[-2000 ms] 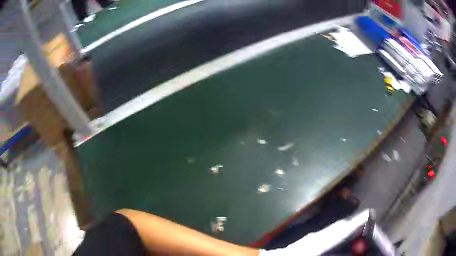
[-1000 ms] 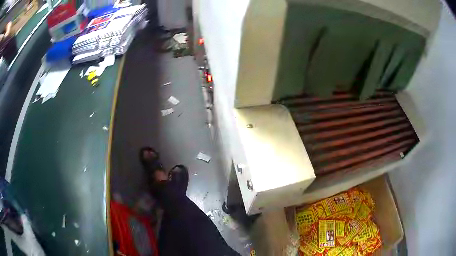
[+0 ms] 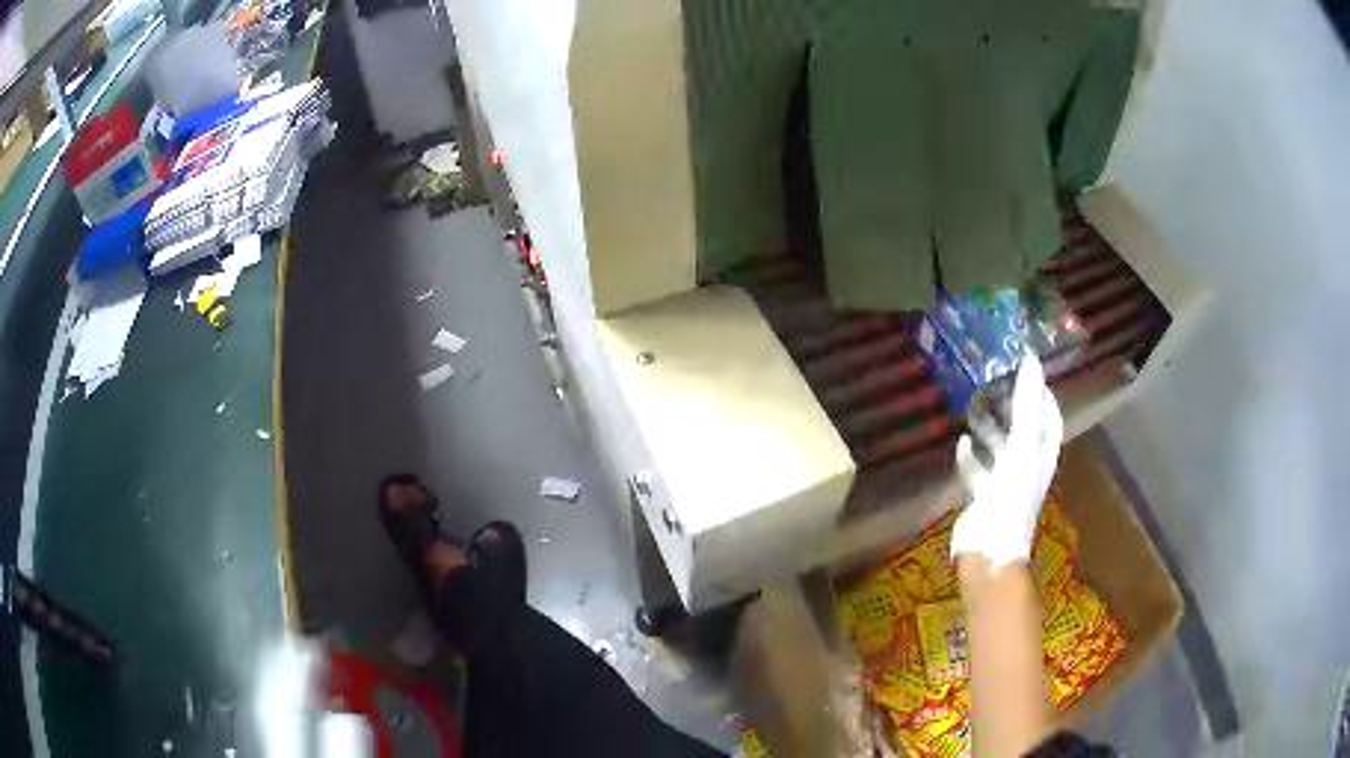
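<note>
A film-wrapped box [image 3: 977,344] with a bluish glare lies on the reddish-brown outlet rollers [image 3: 888,407], its far end close under the dark green curtain flaps [image 3: 888,178]. My right hand [image 3: 1011,467], in a white glove, is at the near end of the box. Its fingertips overlap the box and its thumb is apart; whether it grips the box is unclear. My left hand [image 3: 304,703], also gloved in white, is blurred and cut off by the bottom edge, over the bench's brown edge.
An open carton [image 3: 1133,585] of yellow and red packets [image 3: 925,637] stands below the outlet. The cream machine housing [image 3: 740,430] juts out beside the rollers. The green bench [image 3: 148,489] at left bears a black slim item [image 3: 59,615] and stacked printed cartons [image 3: 237,178]. Scraps lie on the floor.
My right hand has come into view and reached up to the rollers. The wrapped box now shows on them. My left hand has come into view at the bottom. The view has shifted slightly right.
</note>
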